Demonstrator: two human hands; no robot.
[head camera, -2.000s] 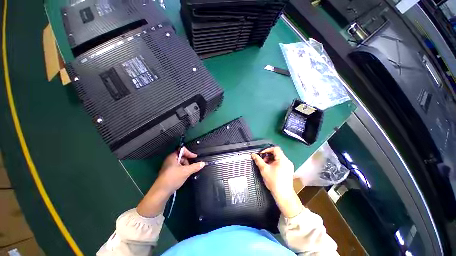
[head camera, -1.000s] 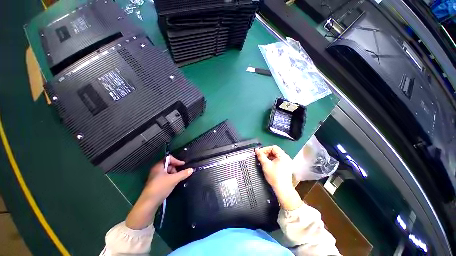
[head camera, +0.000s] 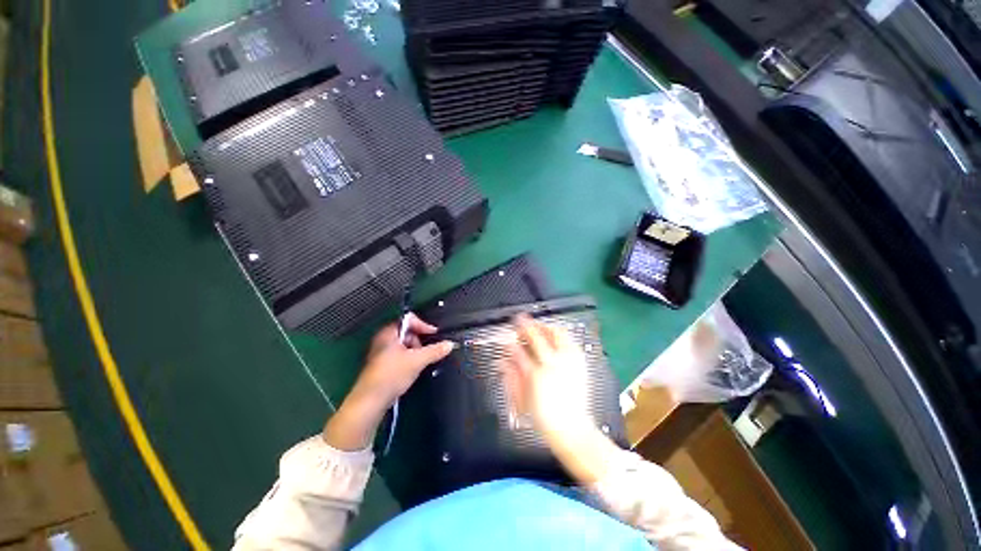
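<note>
A ribbed black rear cover (head camera: 457, 414) lies in front of me, overlapping another cover (head camera: 489, 288) beneath its far side. A rating label is on its middle, partly behind my right hand. A narrow port label strip (head camera: 484, 339) runs along its far edge. My left hand (head camera: 400, 355) is at the far-left corner, holding a slim white pen-like tool (head camera: 406, 323) with a dark end, thumb on the cover. My right hand (head camera: 543, 371) is blurred, over the cover near the strip; I see nothing held in it.
Stacked covers (head camera: 366, 205) with labels stand at the left, and another tall stack (head camera: 489, 81) at the far side. A black label tray (head camera: 659, 260), a plastic bag (head camera: 688, 156) and a small dark knife-like tool (head camera: 606, 154) lie right. An open cardboard box (head camera: 715, 463) is below the edge.
My right hand has moved left from the cover's far-right corner to over its middle. My left hand keeps its place at the far-left corner with the tool. The view has shifted.
</note>
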